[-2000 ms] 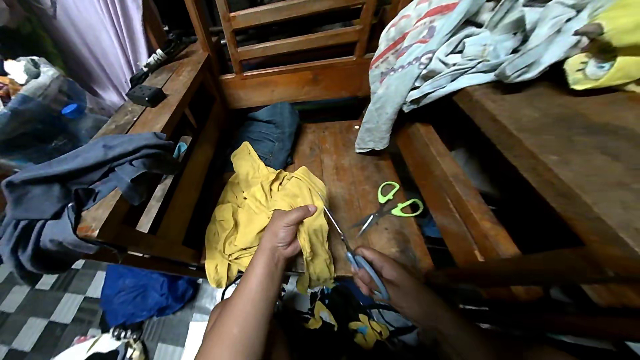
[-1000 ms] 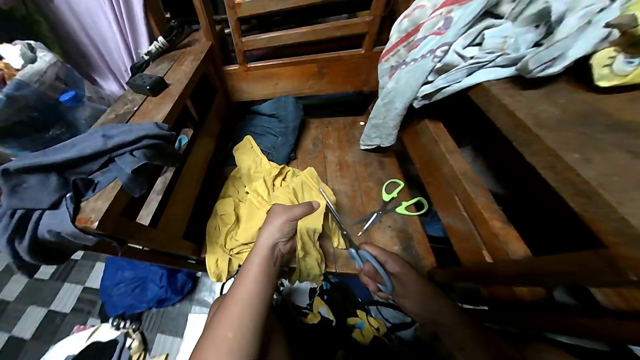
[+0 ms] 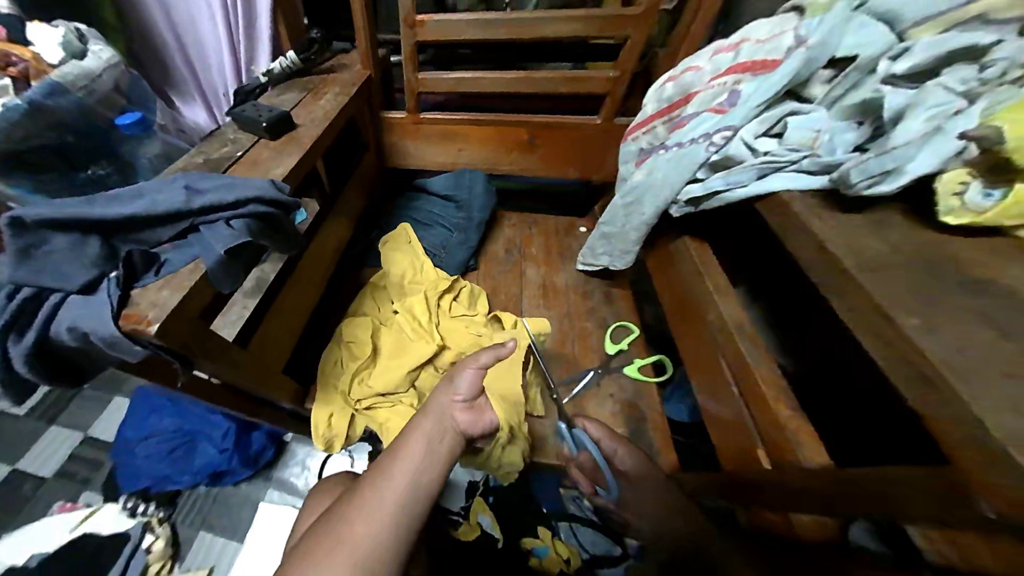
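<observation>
A crumpled yellow cloth (image 3: pixel 400 344) lies over the front left of a wooden chair seat. My left hand (image 3: pixel 472 392) rests on its right part with the thumb out, gripping a fold whose edge is partly hidden by the fingers. In my right hand (image 3: pixel 604 464) is a pair of scissors with blue-grey handles (image 3: pixel 596 460); the blades point up and away, their tips at the cloth's right edge beside my left thumb. A second pair of scissors with lime-green handles (image 3: pixel 648 368) lies spread on the seat, right of the cloth.
Dark blue denim (image 3: pixel 448 216) lies at the seat's back. Light clothes with red stripes (image 3: pixel 720 104) hang over the right side, a grey garment (image 3: pixel 160 232) over the left armrest. A black box (image 3: pixel 262 120) sits on that armrest. Blue fabric (image 3: pixel 188 440) lies on the checkered floor.
The scissors in my right hand have shifted a little relative to the cloth, and its right part has changed folds. The green-handled scissors have stayed in place on the seat.
</observation>
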